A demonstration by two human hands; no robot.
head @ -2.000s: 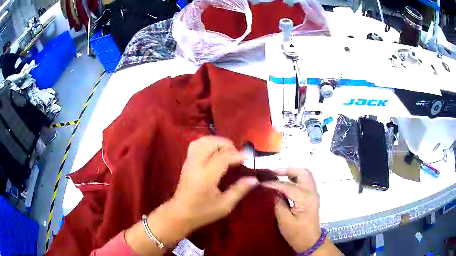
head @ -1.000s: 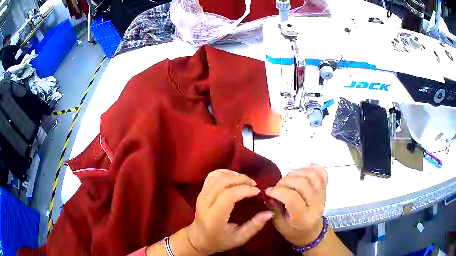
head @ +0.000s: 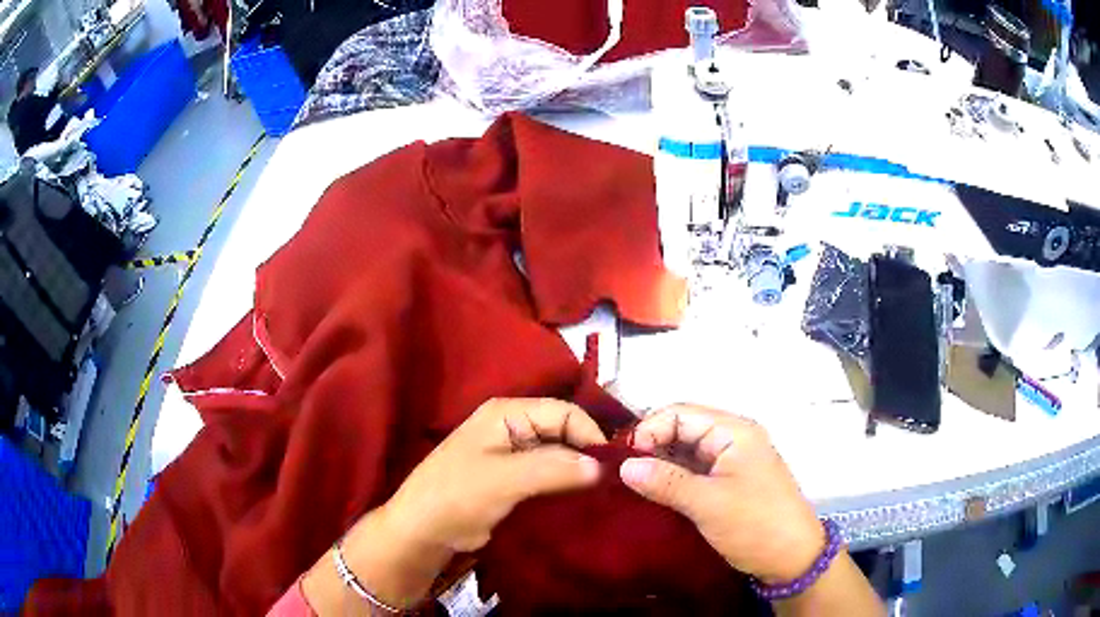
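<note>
The dark-red knit garment (head: pixel 362 325) lies spread over the left and centre of the white table, with pale-edged trim at its left. My left hand (head: pixel 513 470) pinches a dark-red fabric edge between thumb and fingers. My right hand (head: pixel 712 482) pinches the same edge just to the right, the two hands' fingertips close together. The edge is below and in front of the needle area of the sewing machine (head: pixel 724 241), away from it. Part of the edge is hidden by my fingers. A white label (head: pixel 464 597) shows under my left wrist.
A black phone (head: pixel 905 344) and a dark plastic packet (head: pixel 837 299) lie right of the needle. A clear bag with red pieces (head: pixel 519 60) and a patterned bundle (head: pixel 374 72) are behind. A pen (head: pixel 1037 395) lies at right. A measuring tape (head: pixel 941 512) follows the front edge.
My hands have come closer together on the fabric edge, and my left hand has turned flatter. A narrow red strip of cloth now stands up just beyond my fingertips. The garment pile has barely moved.
</note>
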